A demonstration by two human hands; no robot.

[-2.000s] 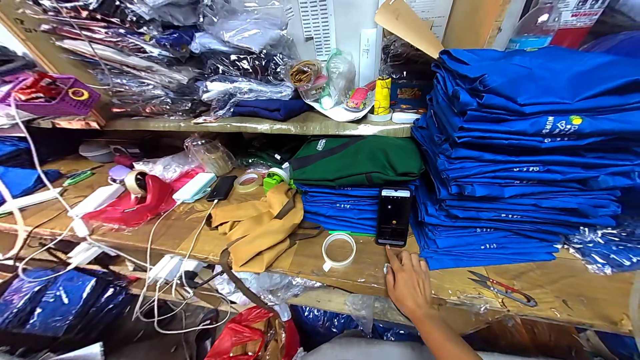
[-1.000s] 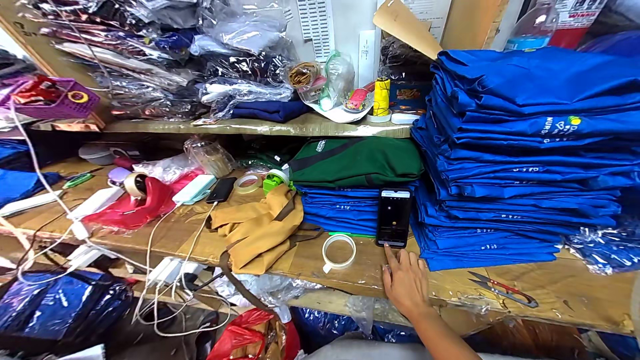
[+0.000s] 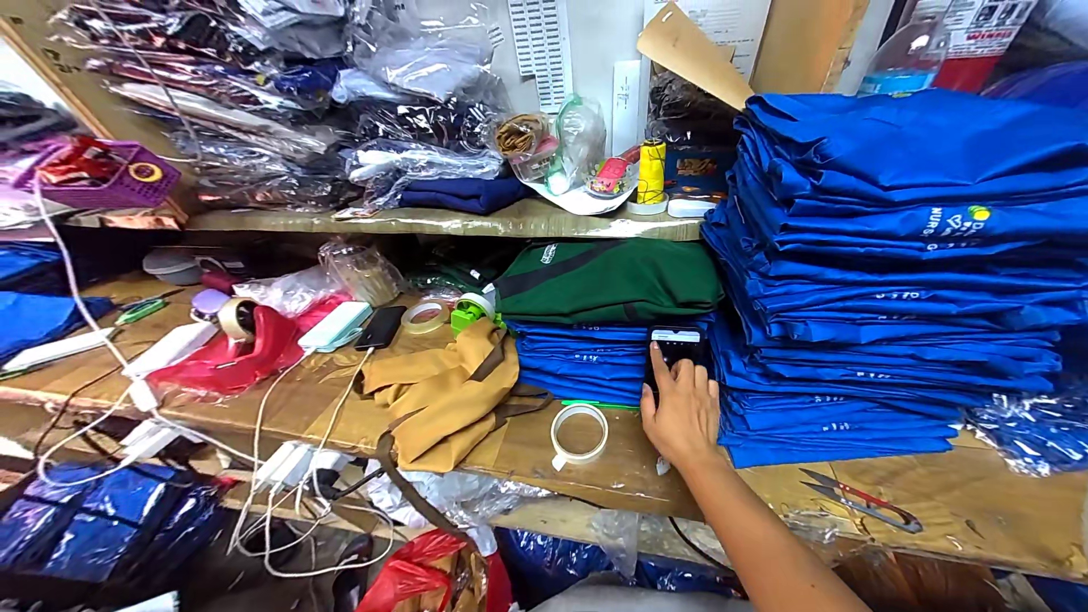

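My right hand point(image 3: 682, 412) is raised over a black smartphone point(image 3: 677, 337), its index fingertip at the upper left of the screen. It grips nothing and partly covers the phone. The phone leans upright against folded blue fabric point(image 3: 578, 361), beside a tall stack of blue printed garments point(image 3: 884, 255). A roll of clear tape point(image 3: 580, 460) lies on the wooden table left of the hand. To the right rest red-handled thread snips point(image 3: 860, 500). My left hand is out of view.
A green folded garment point(image 3: 612, 276) lies on the blue fabric. Tan cloth point(image 3: 446, 395), a red tape dispenser point(image 3: 263, 344) and white cables point(image 3: 255, 459) occupy the left. A shelf point(image 3: 425, 223) above holds plastic-wrapped garments and yellow thread point(image 3: 651, 174).
My right hand has moved up from the phone's lower edge to the top of its screen. The tape, snips and fabric stacks have stayed in place.
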